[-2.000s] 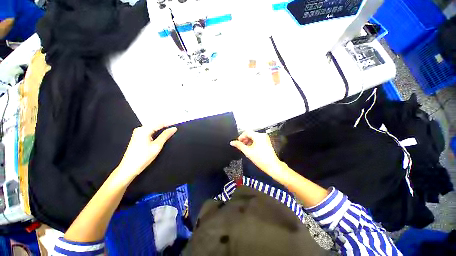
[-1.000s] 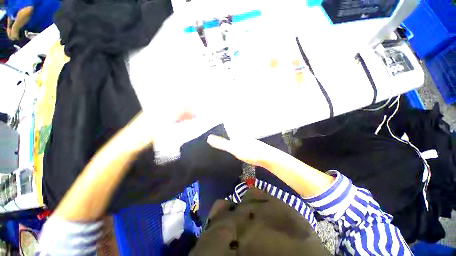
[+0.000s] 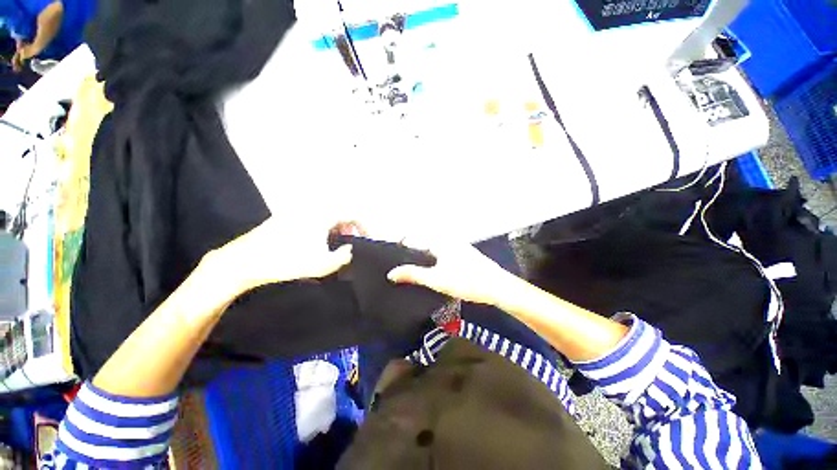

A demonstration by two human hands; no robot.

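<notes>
A large black garment [image 3: 174, 193] lies over the left of the white machine table and hangs over its front edge towards my lap. My left hand [image 3: 284, 252] pinches its upper edge between thumb and fingers, left of centre. My right hand [image 3: 439, 271] pinches the same edge a short way to the right. The cloth between the hands is at the table's front edge, below the sewing machine's presser foot and needle area [image 3: 392, 96], and not touching it. Both hands are overexposed, so finger detail is faint.
Two black straps [image 3: 567, 138] cross the white table [image 3: 477, 184] at right, beside small orange-brown tabs [image 3: 536, 128]. A black heap [image 3: 661, 266] with a white cord lies low right. Blue crates [image 3: 808, 119] stand at right and below [image 3: 248, 413]. A person in blue [image 3: 55, 32] is far left.
The left hand has swung over the garment and grips its edge closer to the right hand. The flat stretched panel is now gathered and narrower. The camera view has shifted slightly.
</notes>
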